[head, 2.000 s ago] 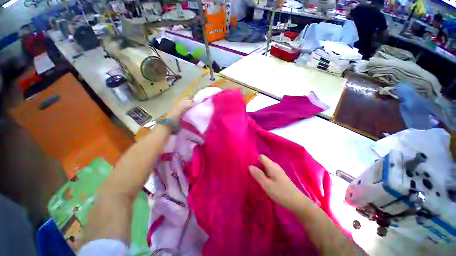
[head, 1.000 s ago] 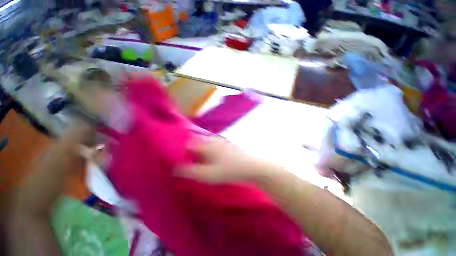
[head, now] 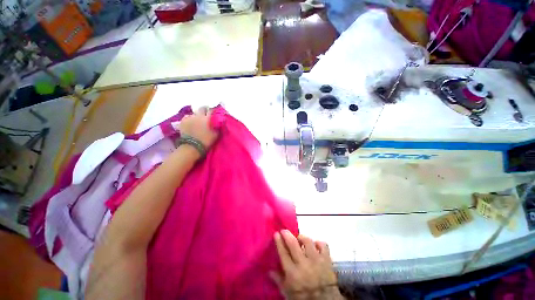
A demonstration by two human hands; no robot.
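A bright pink garment (head: 217, 217) lies on the white machine table left of the needle area, its pale lilac inner side (head: 94, 205) showing at the left. My left hand (head: 198, 124), with a band at the wrist, grips the garment's upper edge; its fingertips are partly hidden in the cloth. My right hand (head: 305, 263) rests at the garment's lower right edge, fingers spread; whether it pinches the cloth cannot be told. The white sewing machine head (head: 410, 152) with a blue stripe stands to the right. The needle area is washed out by bright light.
Tan paper tags (head: 450, 221) lie at the machine's front right. A tape-like strip runs along the table's front edge. A bobbin winder (head: 466, 95) is on the head. Behind are a cream board (head: 188, 50), a brown panel (head: 293, 38), a red box and magenta cloth.
The view has swung right and down to the machine. The garment, earlier raised in front of me, now lies beside the needle area. My right hand has moved to its lower right edge.
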